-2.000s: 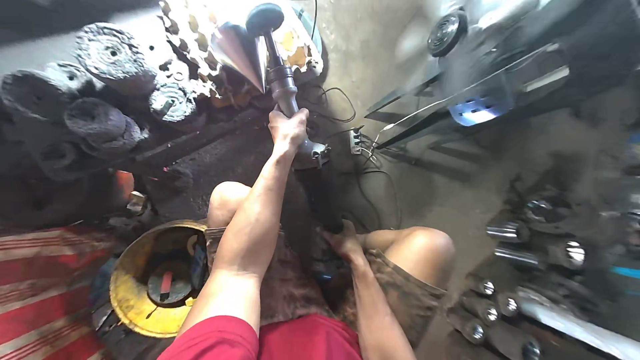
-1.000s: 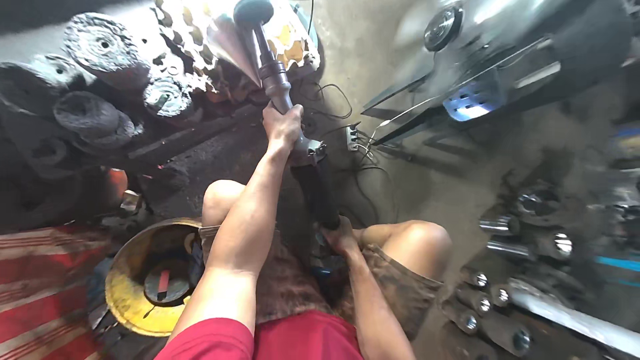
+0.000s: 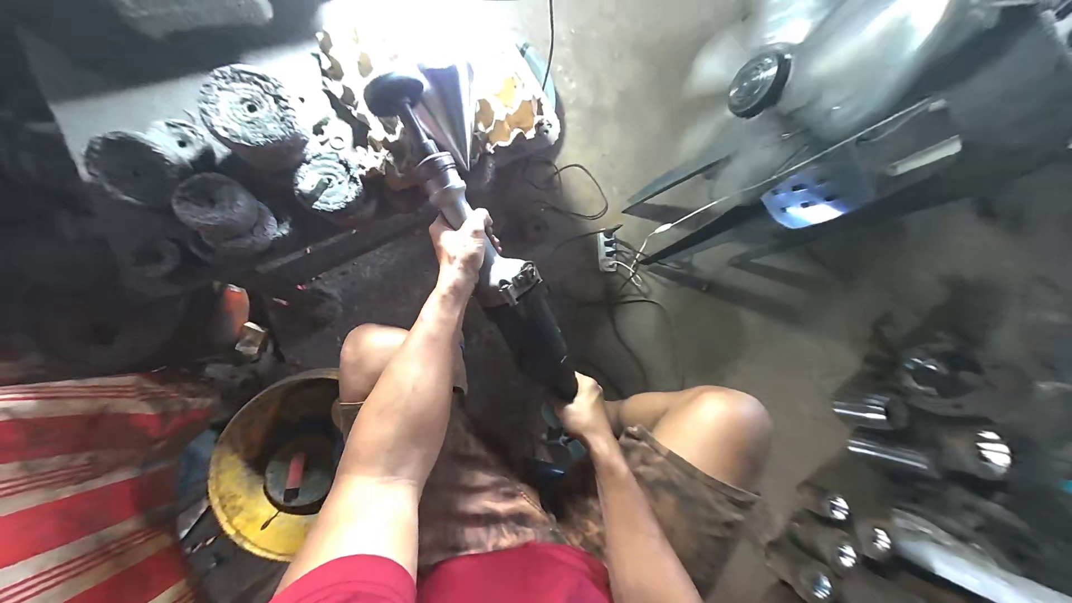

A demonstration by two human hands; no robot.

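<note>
A long power grinder (image 3: 536,335), with a black body and a grey metal neck, lies diagonally across the middle. My left hand (image 3: 462,243) is closed around its metal neck. The rear end of the black body is in my right hand (image 3: 584,405), near my right knee. At the far end of the tool a dark round wheel (image 3: 394,94) sits on a shaft. Just beside that wheel is a shiny metal cone (image 3: 448,109), its point toward me. Whether the wheel touches the cone cannot be told.
Rolled abrasive-looking wheels (image 3: 251,109) stand at upper left. A yellow bucket (image 3: 260,528) is by my left leg, near a striped red cloth (image 3: 75,469). A power strip (image 3: 606,251) with cables lies right of the tool. Metal cylinders (image 3: 888,452) are at lower right, a fan-like machine (image 3: 846,92) above.
</note>
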